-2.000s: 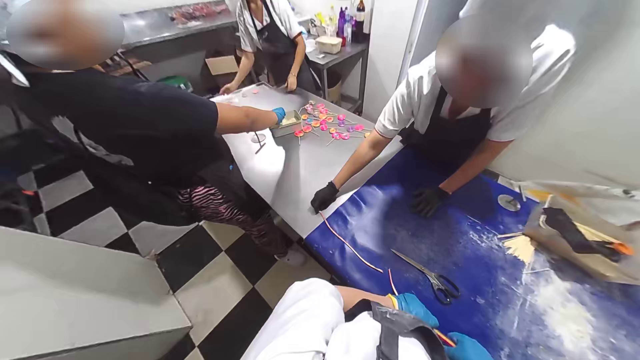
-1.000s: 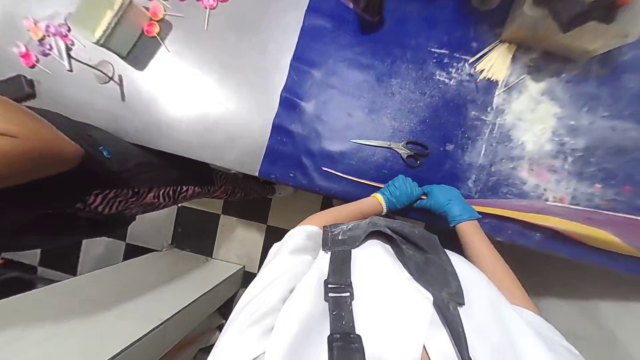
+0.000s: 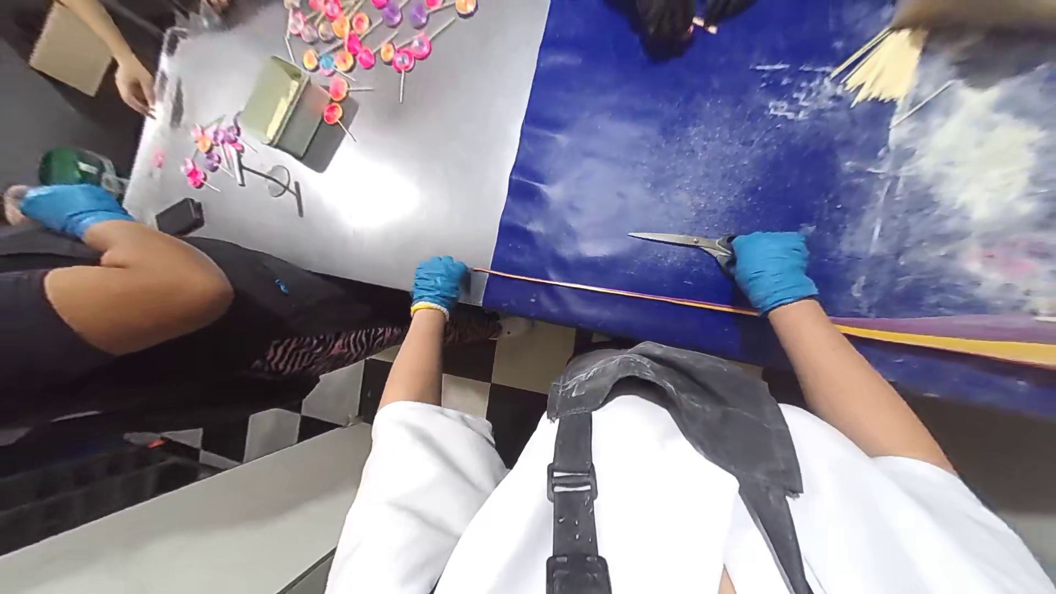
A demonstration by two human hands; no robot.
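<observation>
My left hand, in a blue glove, is closed on the thin left end of a long pulled candy strand near the edge of the blue mat. The strand runs right along the mat's near edge and widens into a purple and yellow band. My right hand, gloved in blue, is closed over the handles of the scissors. Their blades point left and look closed, lying at the mat's surface. The right wrist crosses above the strand and hides part of it.
Lollipops lie on the metal table around a green container. Pale sticks and white powder lie on the blue mat. A co-worker's dark-gloved hands are across it; another's blue-gloved hand is at left.
My hands have moved apart: the left went left with the strand's end, the right went up and right from the strand to the scissors, which earlier lay untouched.
</observation>
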